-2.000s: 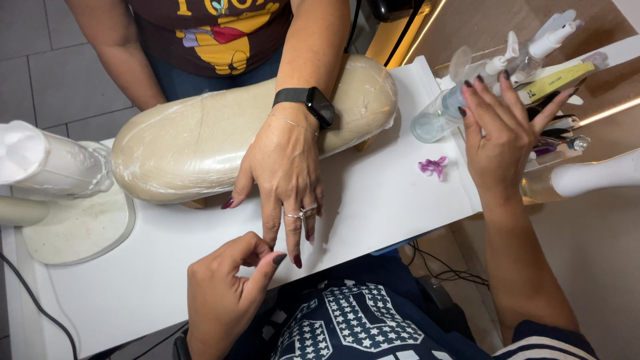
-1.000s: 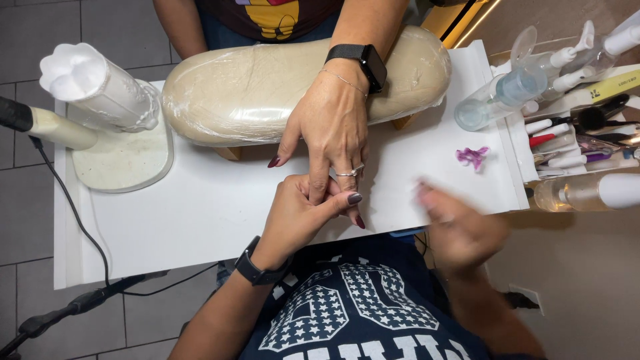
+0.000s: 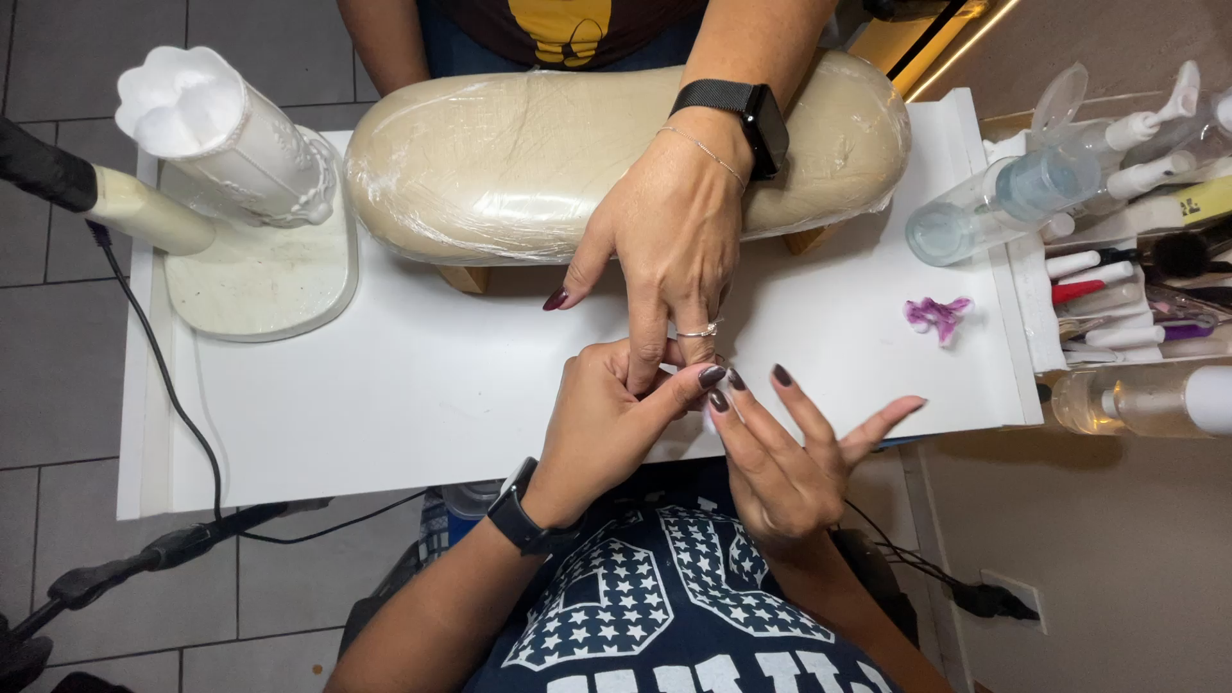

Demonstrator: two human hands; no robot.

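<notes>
Another person's hand (image 3: 679, 217), with dark red nails, a ring and a black watch, reaches down over a beige armrest cushion (image 3: 481, 164) wrapped in clear plastic film. My left hand (image 3: 611, 414), wearing a black watch at the wrist, grips a finger of that hand. Close against the same fingertip, my right hand (image 3: 784, 457) pinches a small white wad (image 3: 710, 420), mostly hidden by my fingers; its other fingers are spread. A crumpled purple-stained wad (image 3: 937, 319) lies on the white table (image 3: 385, 414), to the right of both hands.
At the left a white ornate cup (image 3: 231, 135) holds white cotton, beside a lamp base (image 3: 265, 289) with a cable. Clear pump bottles (image 3: 962, 217) stand at the right, near a tray of brushes and pens (image 3: 1107, 298). Another bottle (image 3: 1107, 399) is at the lower right.
My right hand was raised near the bottles, then moved left to the other person's fingertip. My left hand has taken hold of that person's finger. The view has shifted.
</notes>
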